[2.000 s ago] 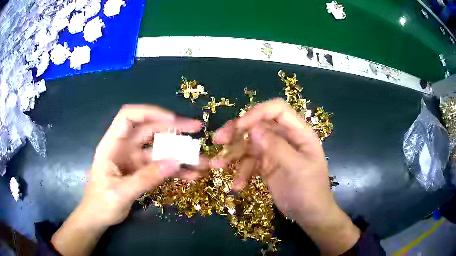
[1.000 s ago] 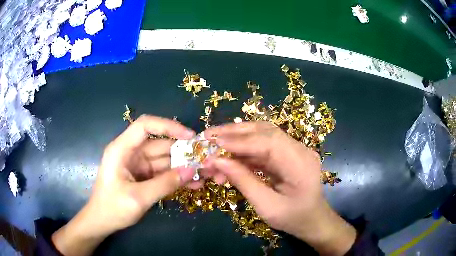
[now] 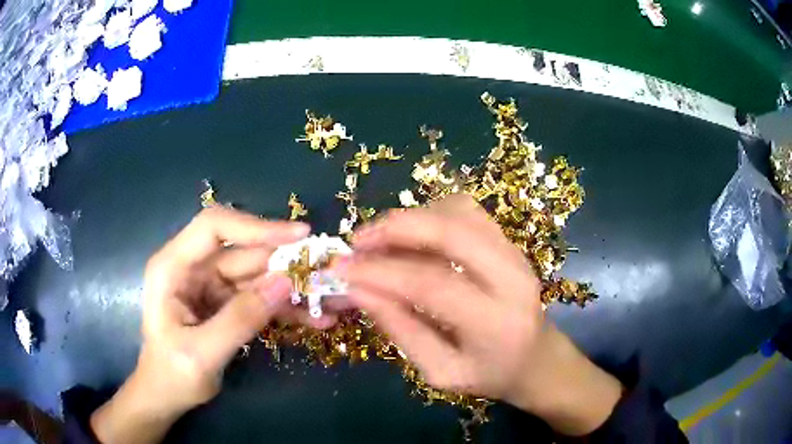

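A white plastic housing (image 3: 314, 276) is held over the heap in the middle, its slotted face with gold showing turned up. My left hand (image 3: 204, 299) grips its left side between thumb and fingers. My right hand (image 3: 460, 299) has its fingertips on the housing's right side; whether they also hold a contact is hidden. A loose heap of brass contacts (image 3: 530, 199) spreads on the dark bench (image 3: 148, 186) behind, between and under the hands.
White housings (image 3: 124, 88) lie on a blue sheet (image 3: 187, 65) at upper left, beside a clear plastic bag (image 3: 30, 217). A green belt (image 3: 391, 19) with a white edge strip (image 3: 391, 57) crosses the top, carrying one housing (image 3: 651, 11). A small clear bag (image 3: 749, 230) lies at right.
The housing has turned from its smooth face to its slotted face with gold in it. My right hand has come in against it. The housing on the belt has moved right.
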